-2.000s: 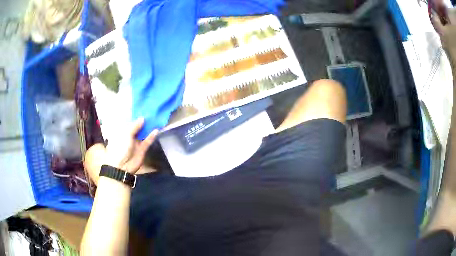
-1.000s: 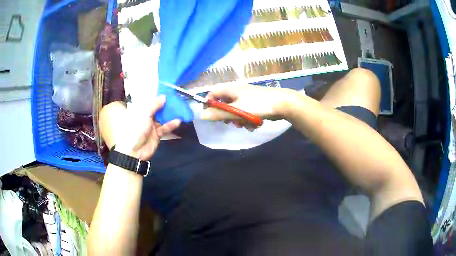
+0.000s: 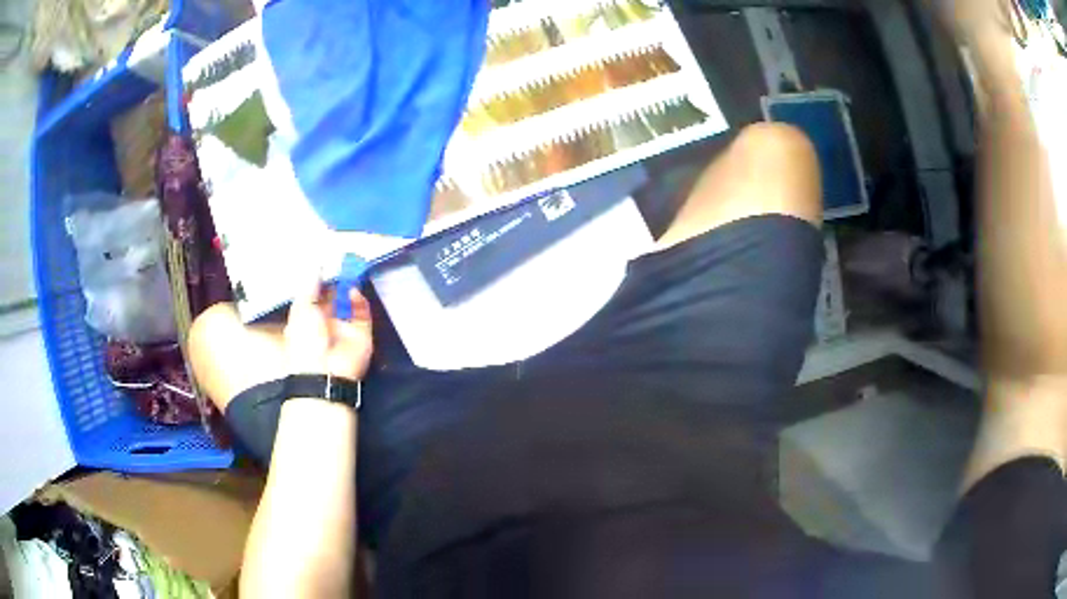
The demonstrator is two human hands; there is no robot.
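The thread shade card (image 3: 562, 167), with rows of coloured tufts, lies tilted over the knees. The larger blue fabric piece (image 3: 374, 117) hangs over it. The olive-green fabric swatch (image 3: 243, 129) is on the card's left part. My left hand (image 3: 330, 331) holds a small blue fabric swatch (image 3: 346, 287) at the card's lower edge, just below the larger piece. My right arm is blurred and reaches to the top right; its hand is cut off by the picture's edge, so what it holds cannot be seen.
A blue plastic basket (image 3: 59, 293) with maroon cloth and a clear bag (image 3: 123, 269) stands left. A cardboard box (image 3: 176, 515) is below it. The dark navy cover (image 3: 503, 240) and a white sheet (image 3: 515, 316) lie under the card. A foot pedal (image 3: 819, 152) is at right.
My right hand and the orange-red scissors have left the fabric, the arm swinging far right. The small blue swatch is now separate from the larger piece. The view has shifted.
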